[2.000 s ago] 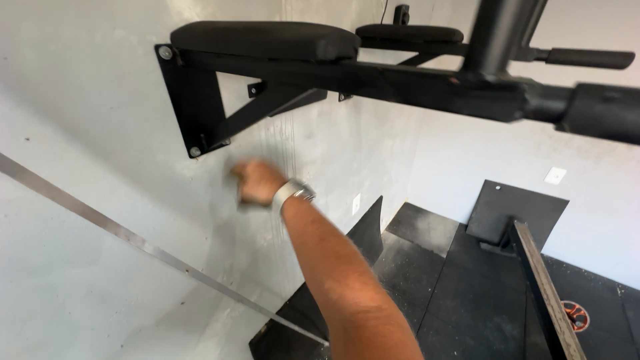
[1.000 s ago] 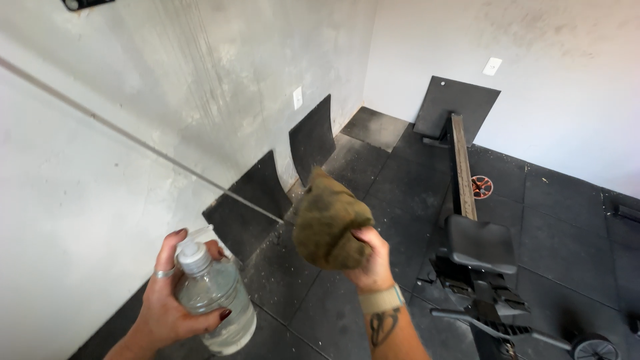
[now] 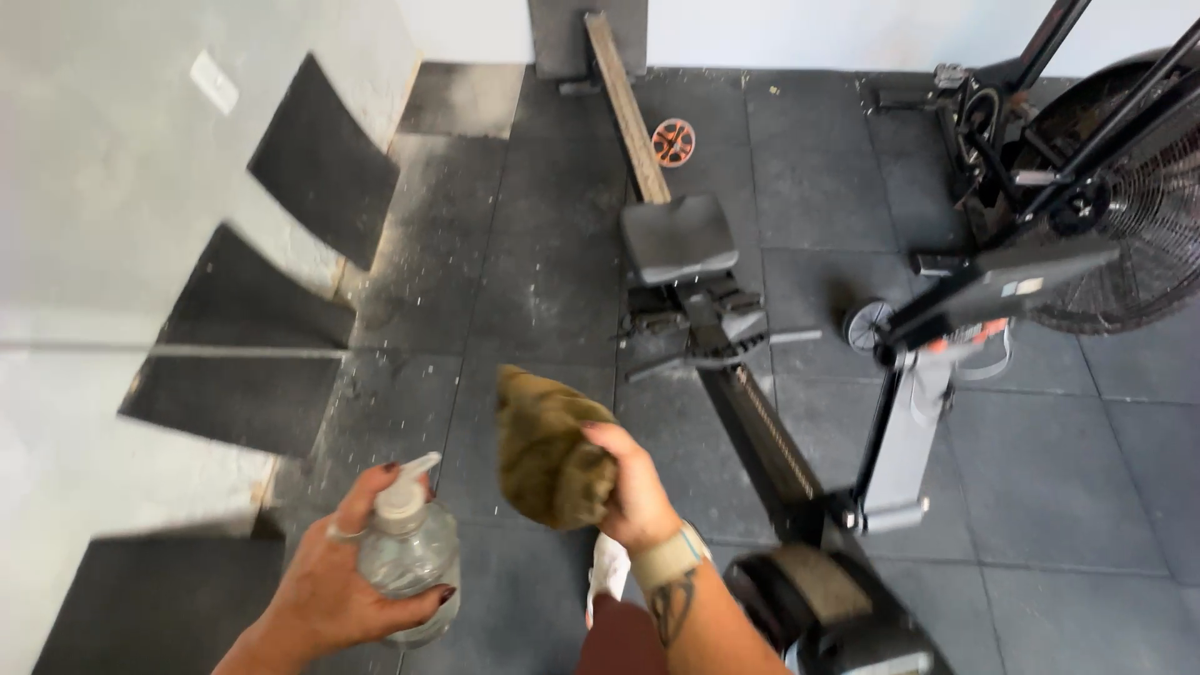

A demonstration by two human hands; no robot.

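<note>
At the lower left, my left hand grips a clear plastic bottle with a white pump top, partly filled with clear liquid. The thumb and fingers wrap its sides, with a finger beside the pump. To the right of the bottle, my right hand holds a bunched olive-brown cloth. The cloth and bottle are apart. Both are held above the black floor mats.
A rowing machine stretches from the back wall to the lower right. A fan bike stands at right. An orange wheel-like disc lies beside the rower's rail. Black rubber sheets lean along the left wall. My shoe shows below.
The view has swung down from the wall-mounted padded bars to the floor. Two seconds ago only one arm was visible; the bottle and cloth came into view one second ago and are still held.
</note>
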